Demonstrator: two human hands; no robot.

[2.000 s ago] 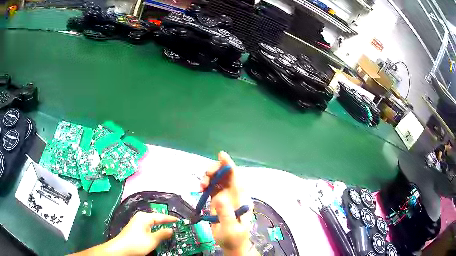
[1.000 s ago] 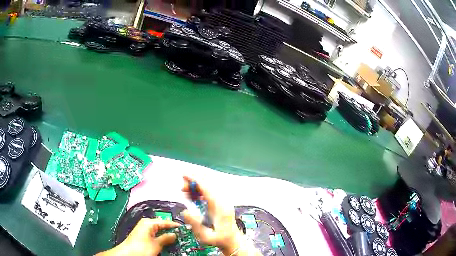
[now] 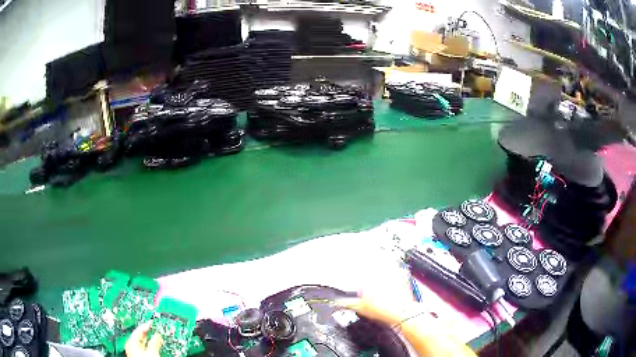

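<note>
A black lobed shell lies open at bottom centre, cut off by the lower edge. Small green boards and two round black parts with red wires show in it. My left hand is at the bottom left, partly cut off, its fingers on a large green circuit board beside the board pile. My right hand is blurred at the shell's right upper rim; its fingertips are unclear. Blue-handled pliers seem to lie on the sheet right of it.
Green boards are piled at left, beside a partly visible white box. A black cylindrical tool and a ringed black panel lie at right. Black shells are stacked beyond. More black stacks line the bench's back.
The view has swung right. My left hand and the large board have moved left, off the shell, uncovering the round parts. My right hand has moved right and no longer shows the pliers.
</note>
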